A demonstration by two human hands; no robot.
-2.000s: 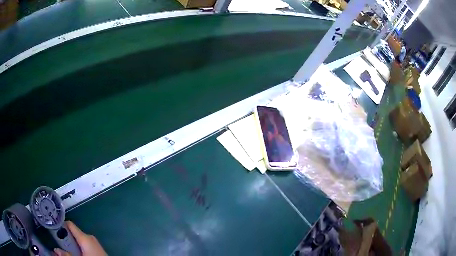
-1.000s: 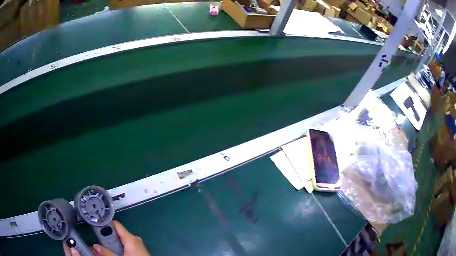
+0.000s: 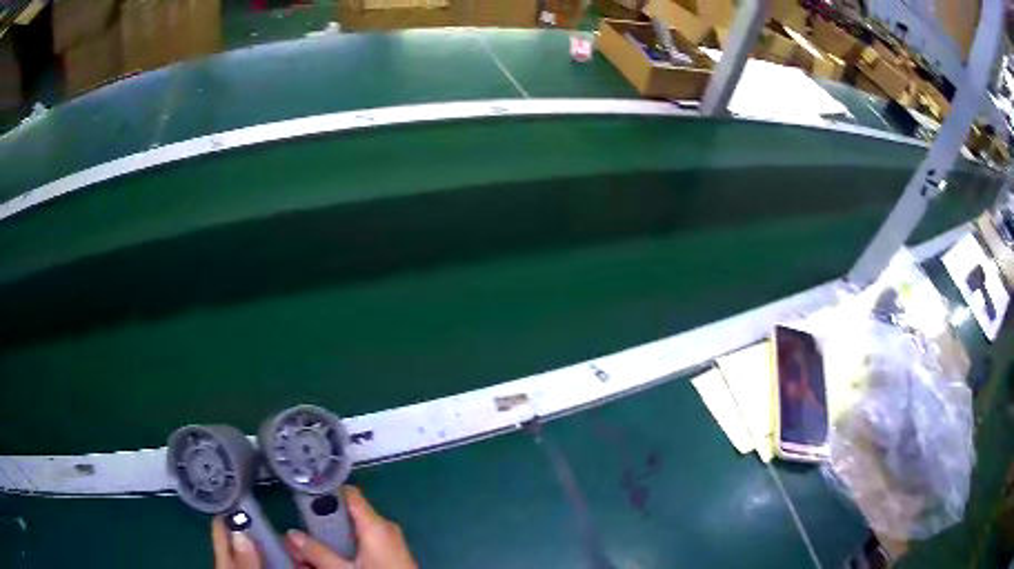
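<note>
Two grey fan housings are held side by side at the bottom left, round heads up, spoked brackets showing. My left hand (image 3: 231,549) grips the handle of the left housing (image 3: 209,467), which has a dark switch opening with a light spot. My right hand (image 3: 373,541) grips the handle of the right housing (image 3: 304,449), which has a dark oval switch opening. The heads are close together in front of the pale metal edge strip. Both hands are cut off by the bottom edge.
The green bench (image 3: 478,500) borders a green conveyor (image 3: 467,256). At the right lie a phone (image 3: 801,395), paper (image 3: 739,395) and clear plastic bags (image 3: 906,422). A pale post (image 3: 928,183) rises there. An open carton (image 3: 656,61) stands across the belt.
The view has turned left, so the bench, phone and bags sit further right and more of the far side shows. Both hands still hold the two housings, now further right in the picture.
</note>
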